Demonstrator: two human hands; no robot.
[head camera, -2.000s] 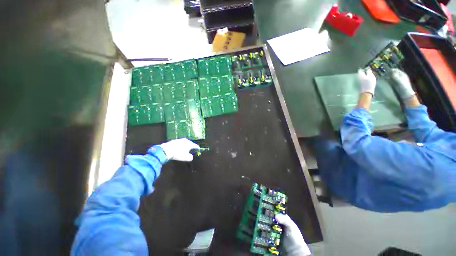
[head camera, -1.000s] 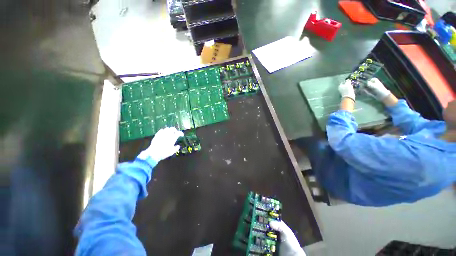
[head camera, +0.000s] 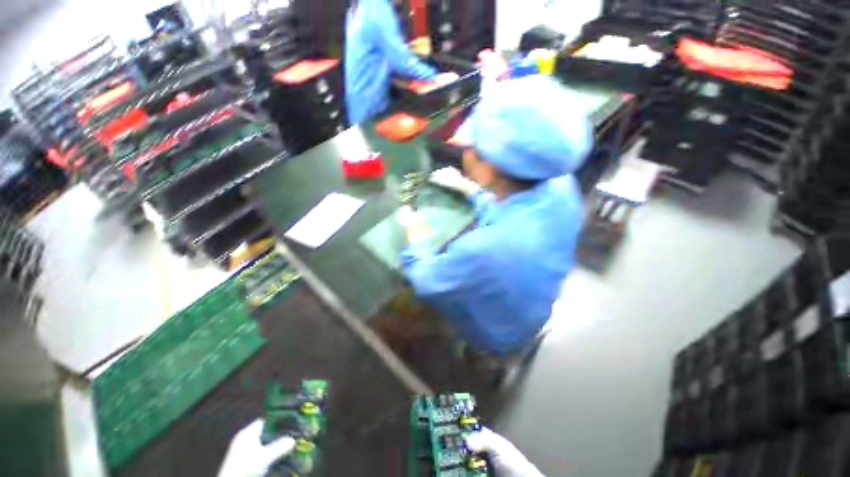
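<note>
My left hand (head camera: 253, 451), in a white glove, holds a green circuit board panel (head camera: 300, 419) with dark and yellow parts at the lower middle of the view. My right hand (head camera: 501, 451), also gloved and cut off by the bottom edge, holds boards (head camera: 445, 430) by their right side, component side showing. Green panels (head camera: 177, 363) lie solder side up, side by side, on the dark surface (head camera: 359, 410) at left. Panels with parts facing up (head camera: 268, 278) lie at their far end. The view is somewhat blurred.
A person in blue with a cap (head camera: 513, 224) works at the green bench (head camera: 308, 182) ahead. A white paper (head camera: 324, 220) and red dispenser (head camera: 363, 167) lie there. Another person (head camera: 371, 61) stands behind. Black totes (head camera: 755, 373) are stacked at right; wire racks (head camera: 200, 177) stand left.
The view has swung up and to the right, showing more of the room. My left hand has come away from the laid panels and is nearer my right hand, holding a panel.
</note>
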